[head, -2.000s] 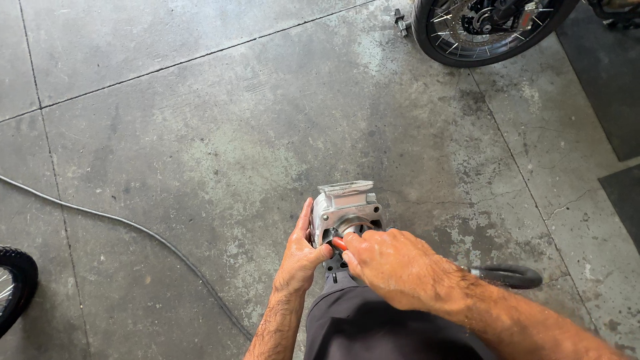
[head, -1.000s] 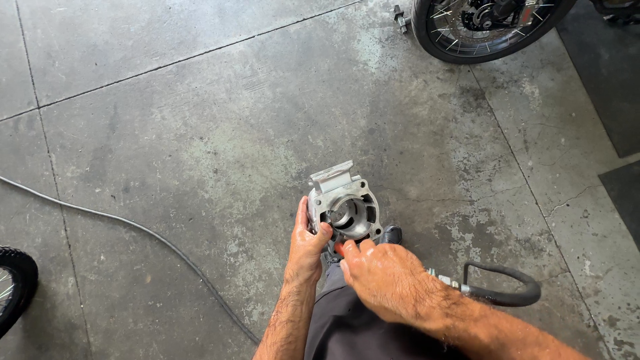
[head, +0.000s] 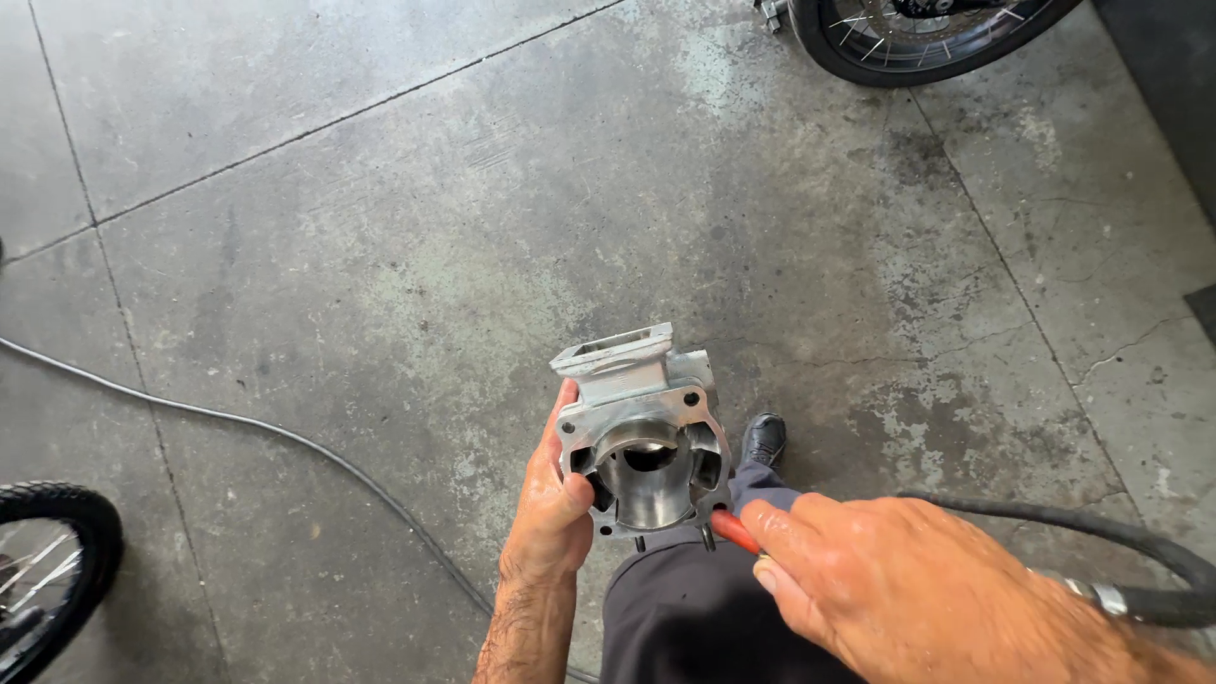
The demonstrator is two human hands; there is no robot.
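Observation:
My left hand (head: 554, 518) grips the left side of a cast metal engine cylinder (head: 646, 404), its thumb on the flange face. The round bore faces me, with ports around it, bolt holes at the corners and two studs at the lower edge. A rectangular flanged opening points up and away. My right hand (head: 845, 560) is closed around an air blow gun, of which a red tip (head: 735, 530) shows at the cylinder's lower right corner hole. A hose with a metal fitting (head: 1092, 594) leads off behind my right wrist. Most of the tool is hidden by my fingers.
Beneath is a concrete floor (head: 427, 285) with joint lines. A thin grey hose (head: 323, 446) crosses it at left. One spoked wheel (head: 57, 570) stands at lower left, another (head: 912, 57) at the top right. A dark shoe (head: 764, 441) and dark trousers (head: 703, 617) are below the cylinder.
My left hand has tilted the cylinder so the bore shows more openly. My right hand with the red-tipped tool has moved from the bore area to the lower right corner.

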